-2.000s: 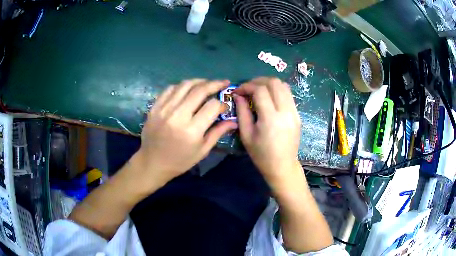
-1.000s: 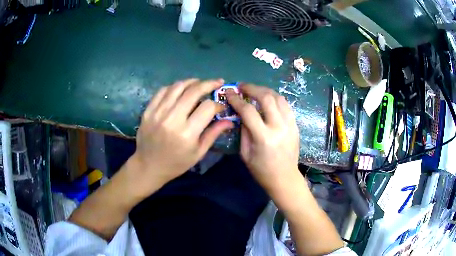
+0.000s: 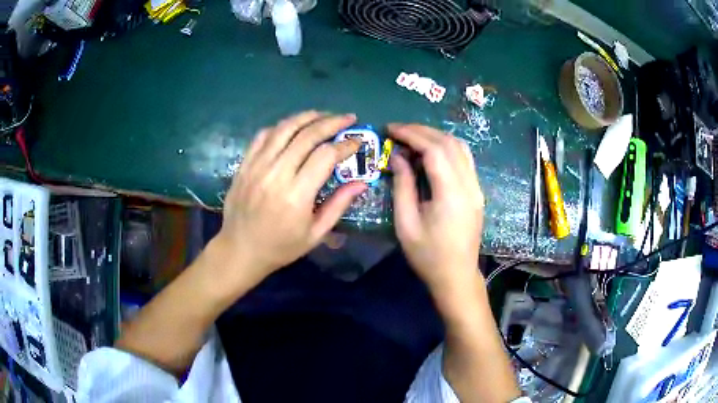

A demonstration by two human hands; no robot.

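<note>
A small open watch case (image 3: 361, 167) with a blue rim, a white inner frame and dark and gold inner parts lies near the mat's front edge. My left hand (image 3: 285, 183) grips it from the left, with fingers at its top and left side and the thumb at its bottom edge. A small yellow block (image 3: 386, 154) stands at the case's right side. My right hand (image 3: 441, 193) is at the block, with thumb and index fingertips on its right side. Whether they pinch it is unclear.
On the green mat (image 3: 157, 110) are a white bottle (image 3: 286, 28), a round-grilled fan (image 3: 409, 19), pink-white stickers (image 3: 421, 86), an orange-handled knife (image 3: 555, 197), a tape roll (image 3: 592, 90) and a green tool (image 3: 631, 187). A white tray (image 3: 35, 275) with black frames is at left.
My right fingers have moved off the case's inside to its right, uncovering the inner parts and the yellow block. My left hand still holds the case. The view has shifted slightly.
</note>
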